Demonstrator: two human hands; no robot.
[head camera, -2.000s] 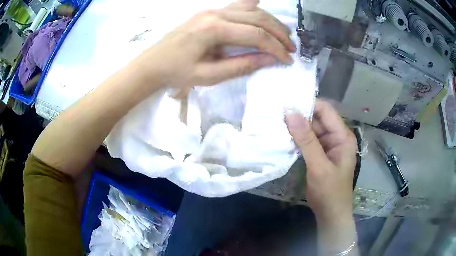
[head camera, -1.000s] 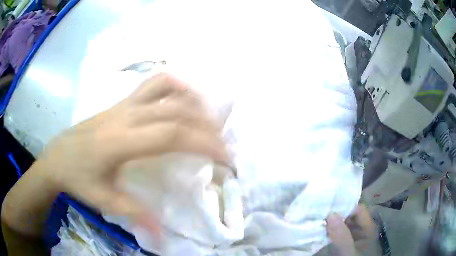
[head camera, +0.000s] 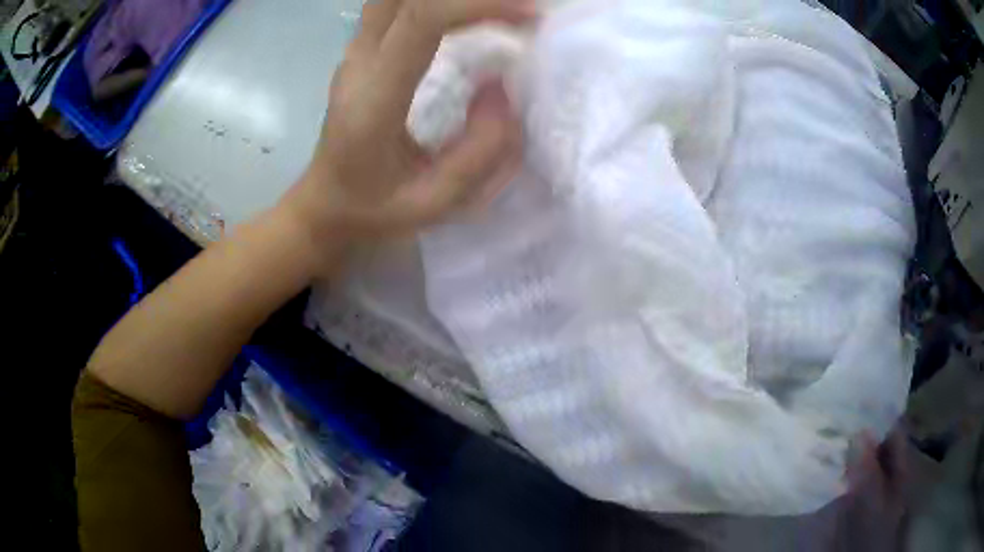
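Note:
A large white garment piece [head camera: 626, 280] lies bunched and folded over the table and hangs over its front edge. My left hand [head camera: 415, 140] holds a gathered part of it between thumb and fingers at the upper middle. My right hand [head camera: 879, 474] is blurred at the lower right, at the cloth's corner; its fingertips touch the edge there, and its grip is hard to make out. The cloth hides most of the machine.
The white table [head camera: 243, 119] shows at the left, with a worn front edge. A blue basket with purple cloth [head camera: 135, 38] stands at the upper left. A blue crate [head camera: 313, 415] with white pieces [head camera: 264, 464] is below the table. Dark machine parts show at the right.
The cloth has moved off the left part of the table and is folded over to the right. My left hand has moved up with a gathered part. My right hand has moved right.

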